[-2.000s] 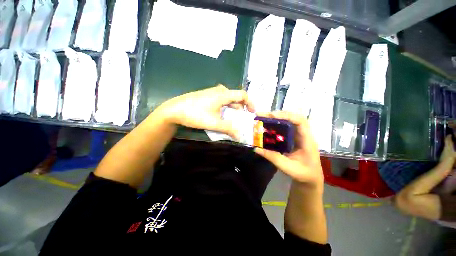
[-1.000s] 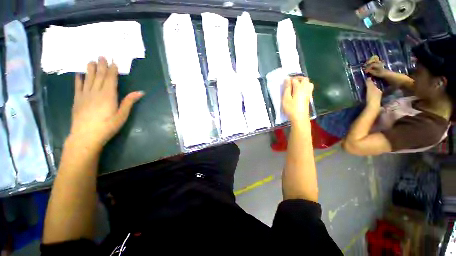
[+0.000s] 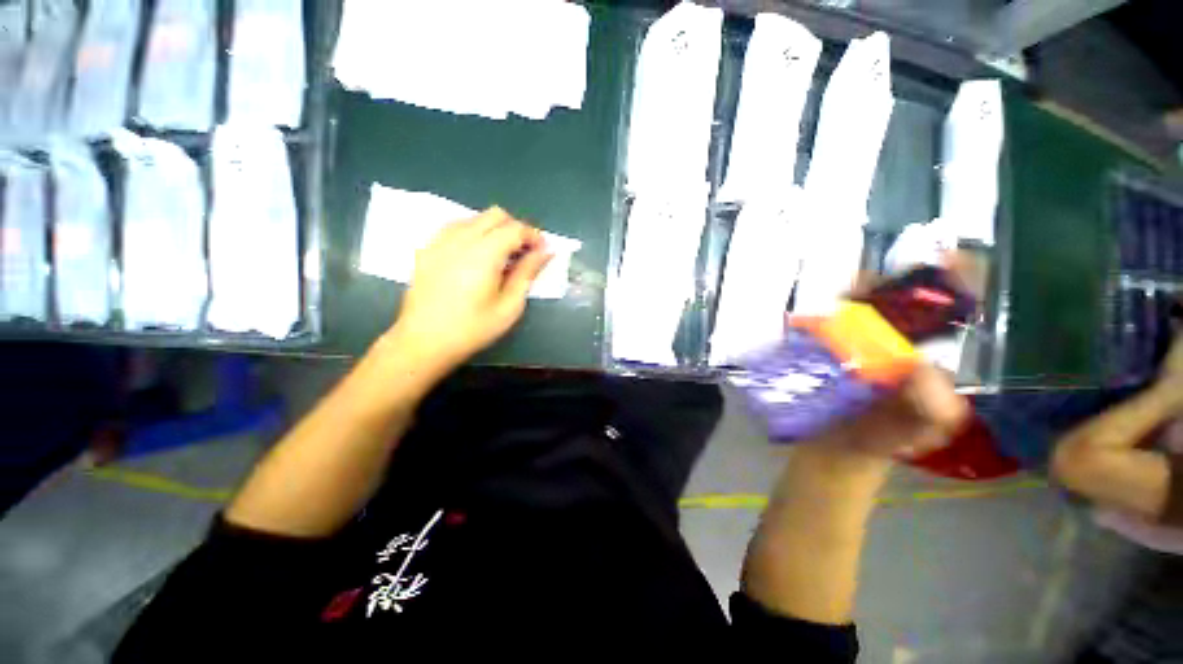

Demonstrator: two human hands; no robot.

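A purple keypad phone (image 3: 843, 350) with an orange band is in my right hand (image 3: 908, 413), blurred, at the near edge of the clear tray (image 3: 989, 324). My left hand (image 3: 470, 279) is on a flat white sleeve (image 3: 405, 234) lying on the green bench, its fingertips at the sleeve's right part. Whether the fingers grip it is hidden. The stack of empty sleeves (image 3: 461, 55) lies beyond. White wrapped phones (image 3: 668, 195) fill most pockets of the tray; one far pocket shows no wrapped phone.
Another tray of wrapped phones (image 3: 162, 234) stands at the left. A tray with dark phones (image 3: 1148, 247) and another person's arm (image 3: 1122, 448) are at the far right. A red stool (image 3: 967, 454) is below the bench edge.
My right hand has come back from the tray with an unwrapped phone. My left hand has left the stack, and a single sleeve now lies nearer on the bench. The view has swung left.
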